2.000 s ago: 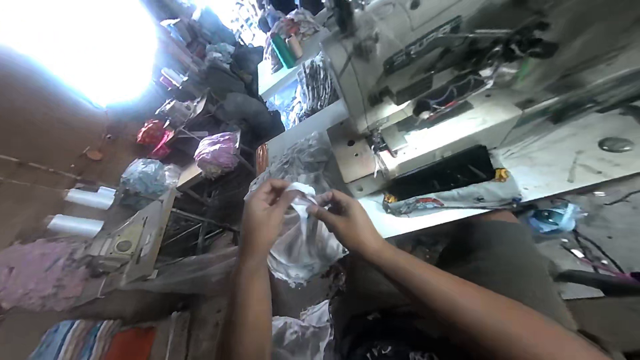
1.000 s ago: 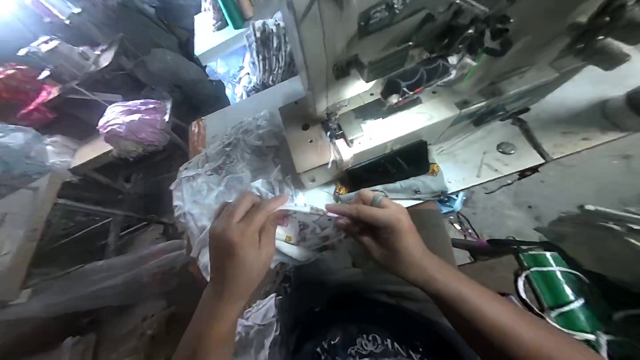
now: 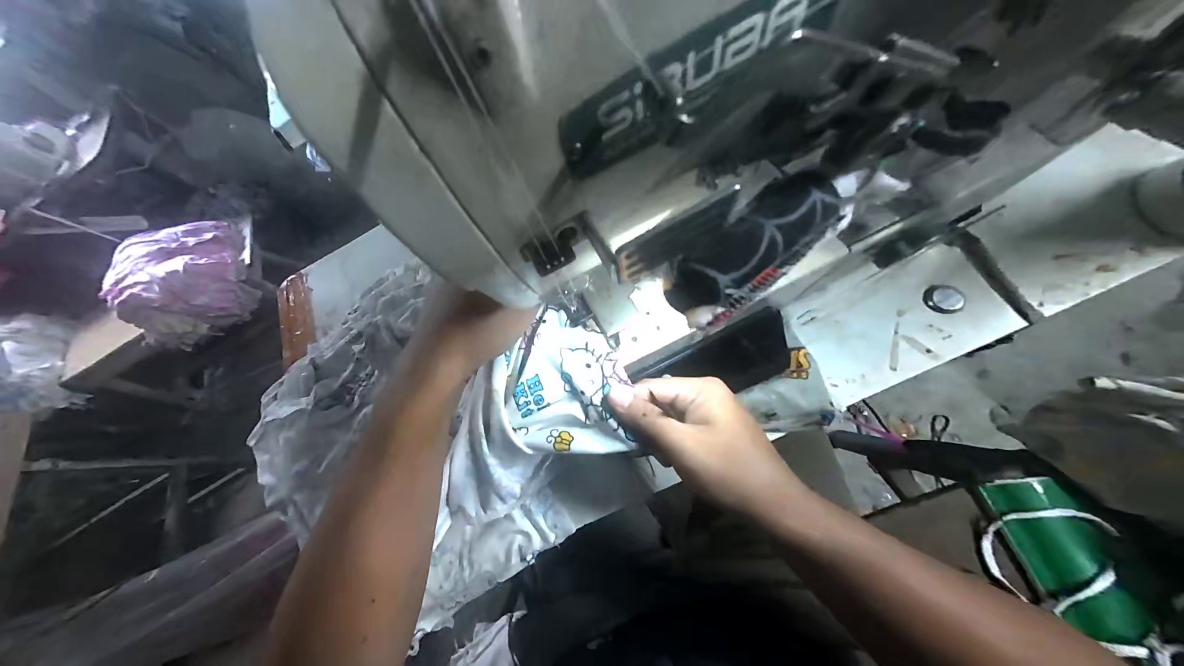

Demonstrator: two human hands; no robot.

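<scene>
A white cloth piece with a cartoon print (image 3: pixel 564 393) lies under the needle area of an industrial sewing machine (image 3: pixel 518 139), lit by its lamp. My right hand (image 3: pixel 694 425) pinches the right edge of this cloth between thumb and fingers. My left hand (image 3: pixel 495 319) reaches up beside the machine head, at the left of the needles; its fingers are mostly hidden behind the head and its grip does not show. Pale crumpled fabric (image 3: pixel 324 398) hangs around my left forearm.
A pink fabric bundle (image 3: pixel 180 277) sits at the left on a stand. The pale machine table (image 3: pixel 906 342) extends right, with a round metal button on it. A green container wrapped in white cord (image 3: pixel 1064 546) stands at the lower right.
Both hands have moved up to the machine's needle area; earlier they held white material together in front of it. The printed cloth now lies at the needles. The view has moved closer to the machine.
</scene>
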